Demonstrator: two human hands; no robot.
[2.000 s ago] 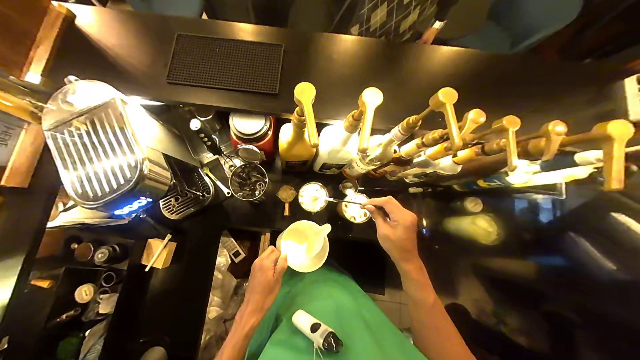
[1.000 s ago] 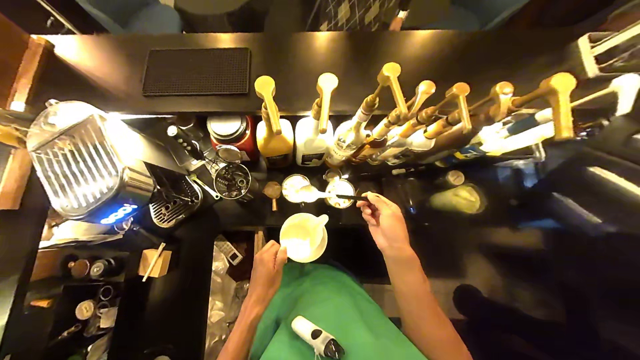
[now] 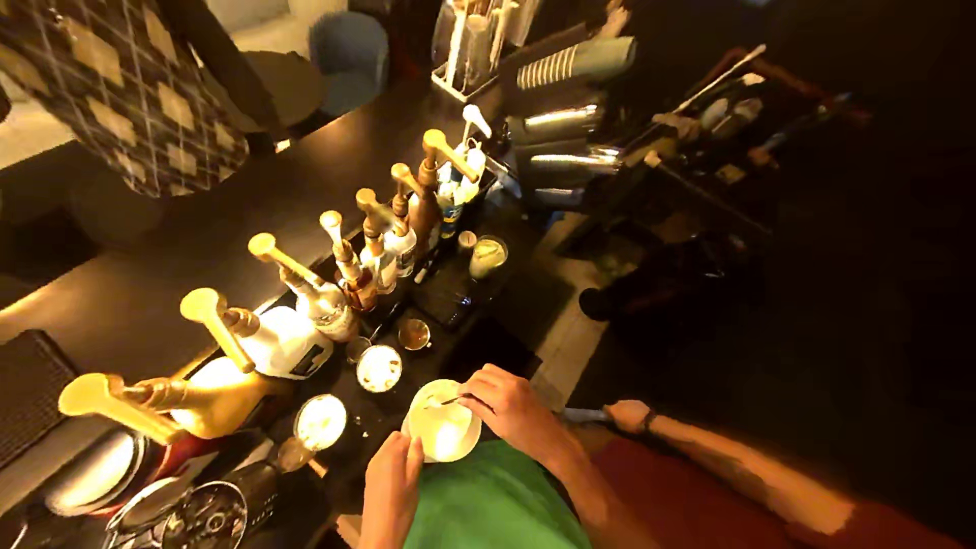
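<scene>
Against my green apron, my left hand [image 3: 394, 476] holds the near left rim of a pale bowl [image 3: 451, 450] with whitish contents. My right hand [image 3: 499, 396] pinches the dark handle of a utensil, probably a spoon, whose end lies inside the bowl. Two glasses topped with white stand on the dark counter beyond the bowl: one glass [image 3: 320, 422] to its left, the other glass [image 3: 379, 368] farther up. A small cup of brown liquid [image 3: 414, 334] is just right of the upper glass.
Pump bottles [image 3: 290, 343] line the counter's far edge. A metal basket-like tool [image 3: 204, 518] sits at lower left. A glass with a pale green drink [image 3: 488, 256] stands farther right. At right, a co-worker's hand [image 3: 629, 416] grips a light object.
My right hand has drawn back from the glasses to the bowl, bringing the utensil's end into it. The view has turned strongly to the right, where a co-worker's arm now shows.
</scene>
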